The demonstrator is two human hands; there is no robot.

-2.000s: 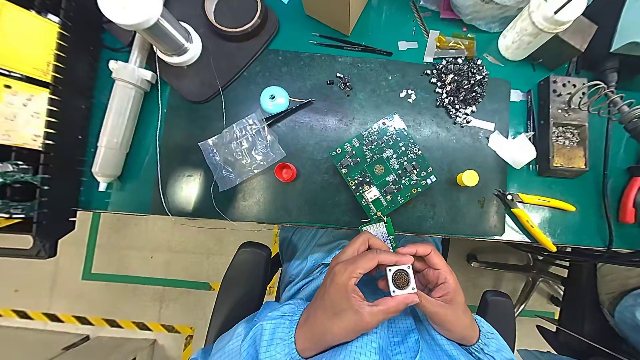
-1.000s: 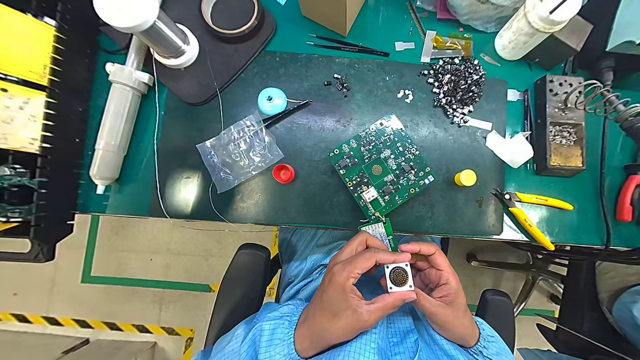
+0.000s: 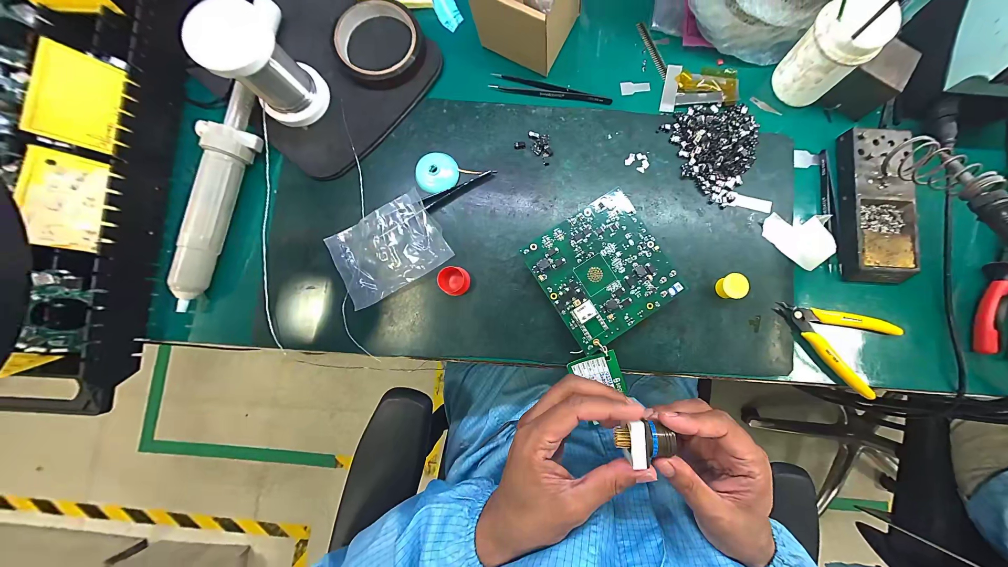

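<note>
A round multi-pin connector (image 3: 647, 444) with a white square flange, gold pins and a dark threaded shell is held sideways over my lap. My left hand (image 3: 563, 465) pinches its flange between thumb and fingers, with the pins pointing left. The threaded shell is between the thumb and fingers of my right hand (image 3: 718, 472). Just beyond my hands, a green circuit board (image 3: 605, 272) lies on the dark mat, and a smaller green board (image 3: 596, 370) joins its near corner at the table edge. A red cap (image 3: 453, 280) and a yellow cap (image 3: 732, 286) lie either side.
Yellow-handled cutters (image 3: 839, 335) lie at the right, near a soldering iron stand (image 3: 878, 205). Beyond the board is a pile of small black parts (image 3: 715, 150). A clear plastic bag (image 3: 390, 250), a blue bottle (image 3: 437, 172) and tweezers (image 3: 551, 92) are also on the table.
The connector has turned from its pin face showing upward to a side view, pins to the left. My right hand's fingers have shifted onto its threaded shell.
</note>
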